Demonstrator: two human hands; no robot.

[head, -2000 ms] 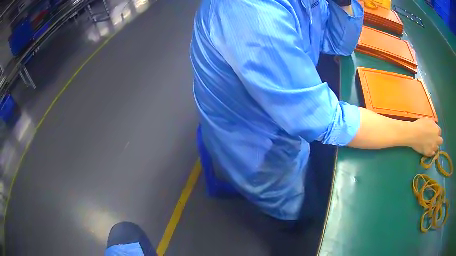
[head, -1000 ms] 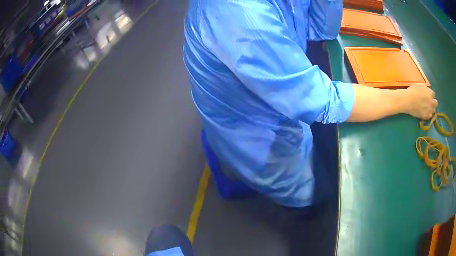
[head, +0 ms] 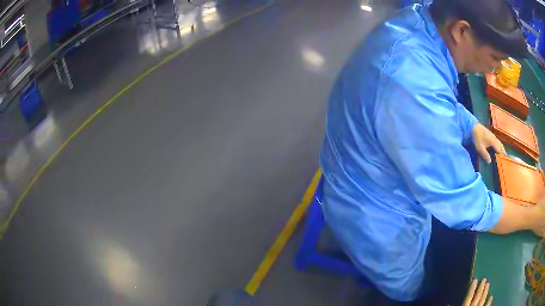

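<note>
My left hand point(head: 478, 294) is at the bottom right edge of the picture. Only its bare fingers show, extended and slightly apart by the bench edge, with nothing seen in them; the palm is cut off. My right hand is out of the picture. Nearest on the green bench point(head: 496, 257) is a loose pile of tan-yellow rubber bands point(head: 536, 272) at the right rim. Beyond it lies an orange-brown panel point(head: 520, 179), with another person's bare hand at its near right corner.
A person in a light blue coat point(head: 394, 137) and dark cap sits on a blue stool point(head: 311, 239) to the left. Further panel stacks point(head: 515, 128) and a yellow-orange object point(head: 508, 72) lie along the bench. Grey floor has yellow lines point(head: 284, 236).
The view has swung, so the person and bench sit further right and lower. The person's head and other hand now show. My left fingers have come into view; orange edges at bottom right are gone.
</note>
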